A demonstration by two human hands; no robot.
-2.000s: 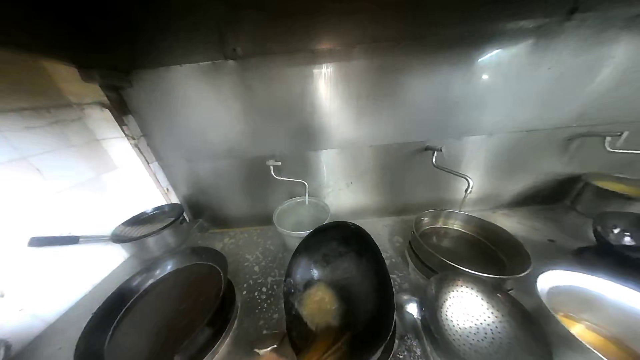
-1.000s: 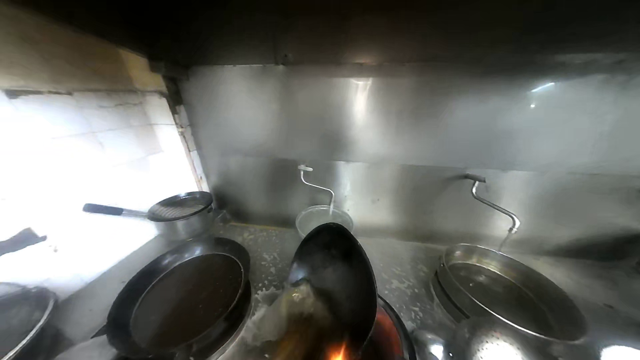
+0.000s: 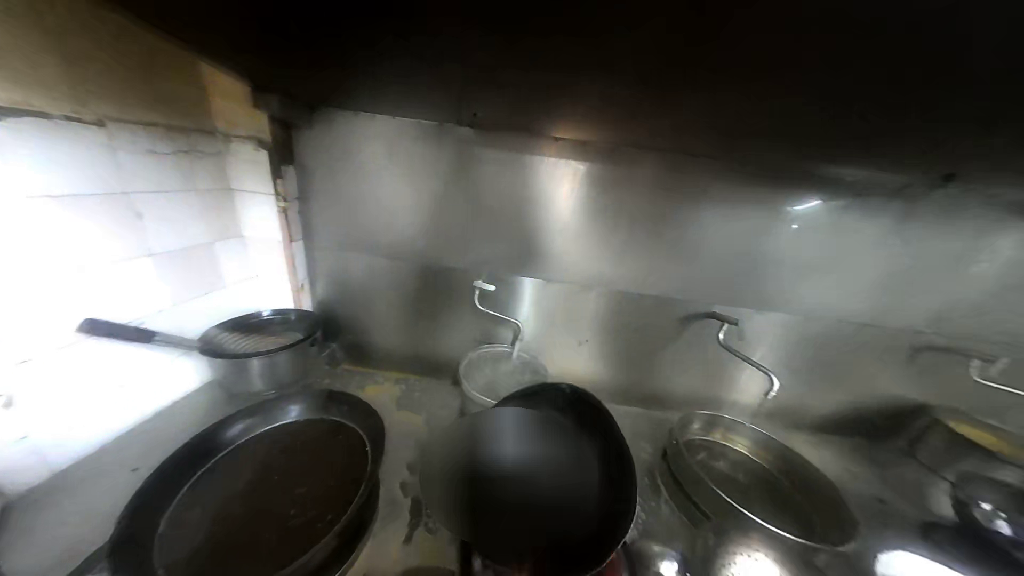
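Observation:
Neither of my hands shows in the view. At the bottom centre a black wok (image 3: 612, 464) stands tilted over the stove, its far rim raised. A dark, blurred round shape (image 3: 520, 472) covers much of its inside; I cannot tell what it is or whether the wok holds food. Left of it sits a wide black pan (image 3: 264, 496) with dark liquid. Behind the wok, a metal pot (image 3: 500, 376) stands below a thin swing tap (image 3: 500, 316). To the right, a wide metal basin (image 3: 760, 480) holds liquid under a second tap (image 3: 748, 360).
A black-handled strainer (image 3: 248, 336) lies on a metal pot (image 3: 264, 370) at the back left. A perforated metal ladle or strainer (image 3: 748, 560) shows at the bottom edge. Farther right are a container with something yellow (image 3: 980, 436) and dark bowls (image 3: 988, 504). A steel wall panel (image 3: 432, 208) closes the back.
The flame and the pale food seen in the wok earlier do not show now. A blurred dark round shape now covers the wok's inside. The wok's tilt has changed.

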